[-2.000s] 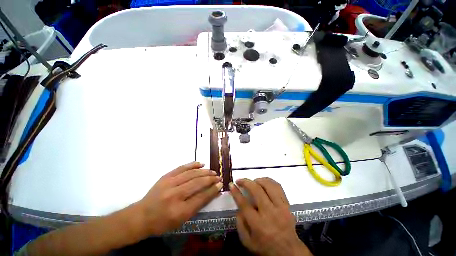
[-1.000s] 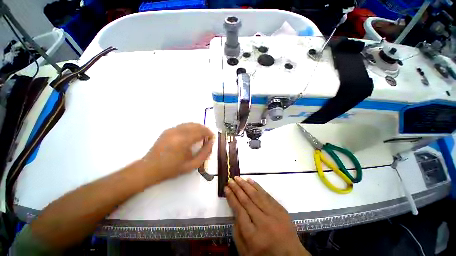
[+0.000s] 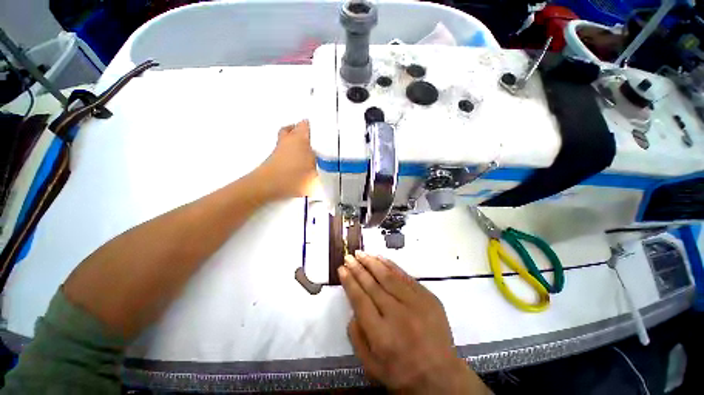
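A dark brown fabric strip (image 3: 335,251) with a zipper (image 3: 353,234) and its gold toothed line lies under the presser foot (image 3: 349,214) of the white sewing head (image 3: 432,131). My right hand (image 3: 397,320) lies flat, fingertips pressing on the zipper's near end. My left hand (image 3: 295,162) is reached forward beside the left end of the head; its fingers are partly hidden behind the head, so I cannot tell whether it holds anything. A brown-grey hooked piece (image 3: 309,281) lies left of the strip.
Scissors with one yellow and one green handle (image 3: 525,266) lie right of the needle. Dark zippers (image 3: 48,185) curl along the table's left side. A black cloth strip (image 3: 583,139) drapes over the head. A white trough (image 3: 224,35) stands behind. A measuring tape (image 3: 255,378) runs along the front edge.
My left hand left the strip and moved forward to the back left of the head. My right hand stays on the zipper. The zipper's near end is farther forward, and the view has shifted closer.
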